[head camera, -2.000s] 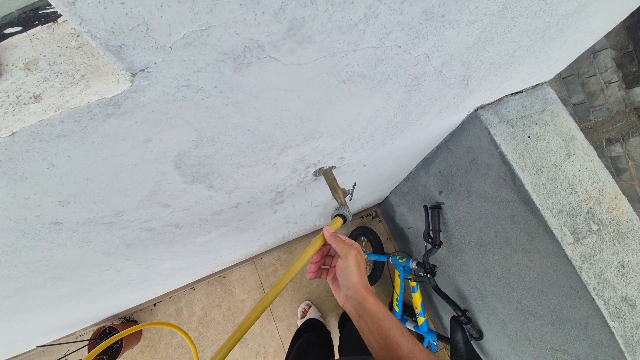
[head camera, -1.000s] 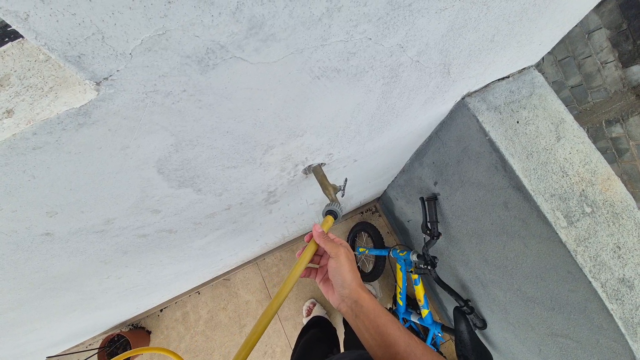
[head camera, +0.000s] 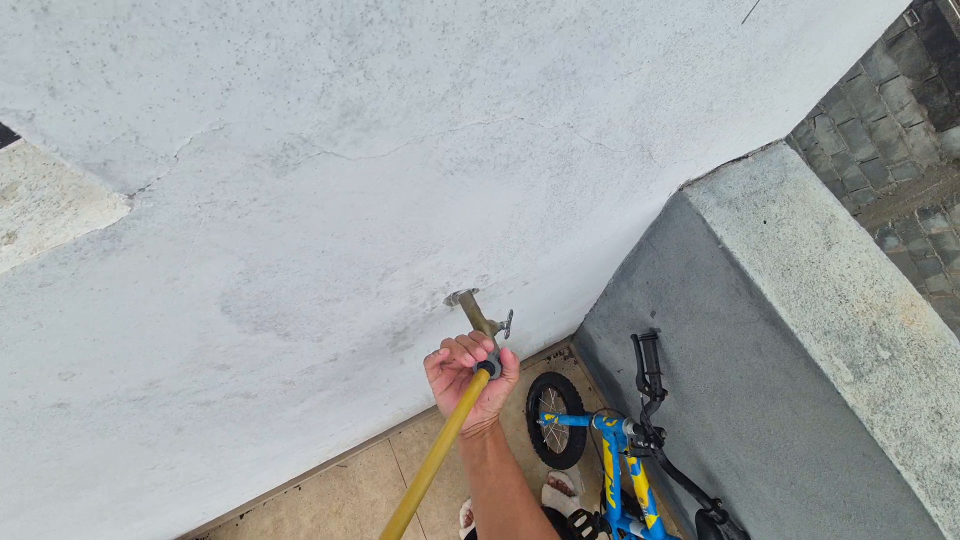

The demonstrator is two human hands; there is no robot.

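My right hand [head camera: 474, 379], palm facing up toward me, is wrapped around the grey hose connector [head camera: 491, 363] at the end of a yellow garden hose [head camera: 439, 454]. The fingers are on its left side and the thumb on its right. The connector sits at the outlet of a brass tap [head camera: 474, 310] that sticks out of the white wall. The tap's small metal handle [head camera: 508, 324] points right, just above my thumb. From the connector, the hose runs down and left out of view. My left hand is not in view.
A blue and yellow child's bicycle [head camera: 613, 465] stands right of my forearm, by a low grey wall [head camera: 720, 360] with a pale top. White wall [head camera: 337, 225] fills the left and middle. My feet in light footwear are on the tiled floor [head camera: 360, 487].
My right hand has moved from the yellow hose just below the connector up onto the connector, and has turned so the palm shows.
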